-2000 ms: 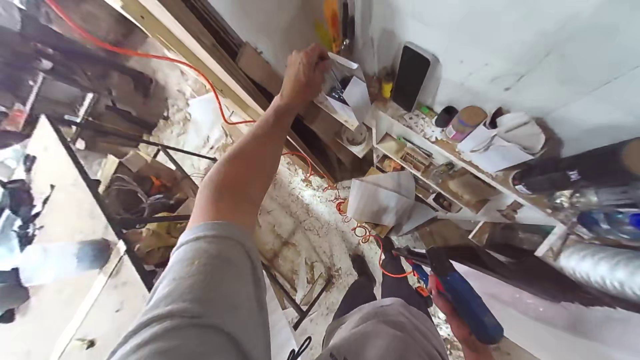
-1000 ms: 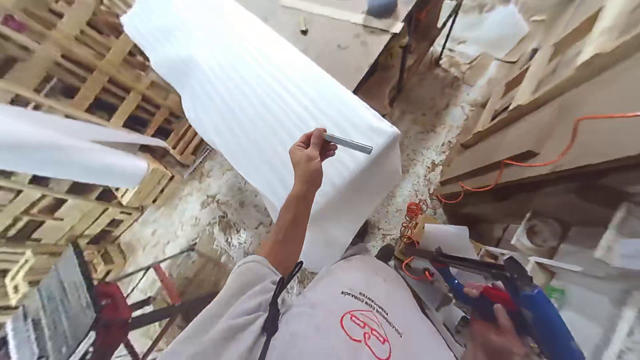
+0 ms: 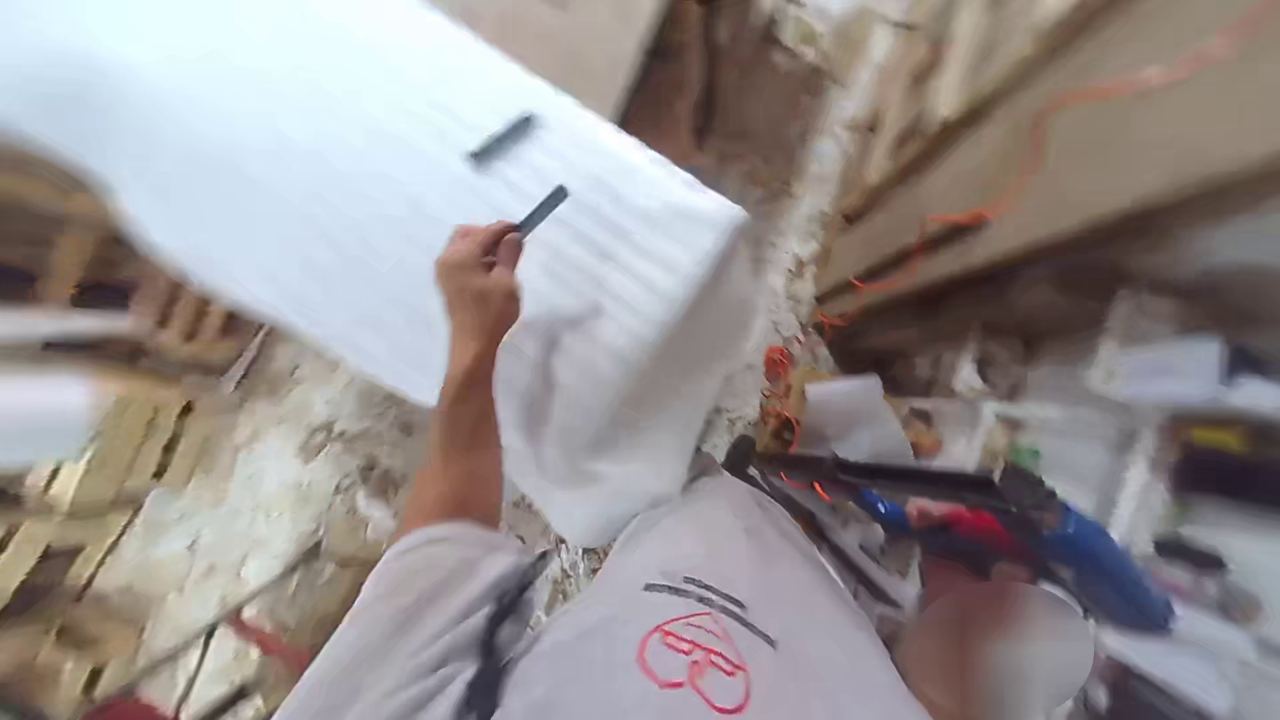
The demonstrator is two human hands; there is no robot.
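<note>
My left hand pinches a short grey metal strip that looks like a stick of staples, over a large white sheet with a ribbed surface. A second grey strip shows just beyond it; whether it lies on the sheet or is above it, I cannot tell. At the lower right, my right hand, blurred, grips a blue, red and black tool that looks like a pneumatic stapler. Its long black part points left toward my body.
An orange air hose runs along a wooden panel at the right and coils near the tool. Wooden pallets stand at the left above a littered floor. Shelves with small items are at the right.
The view has swung from the shelves to the white sheet. Since one second ago, a second strip has come into sight apart from my left hand, where one strip was seen before.
</note>
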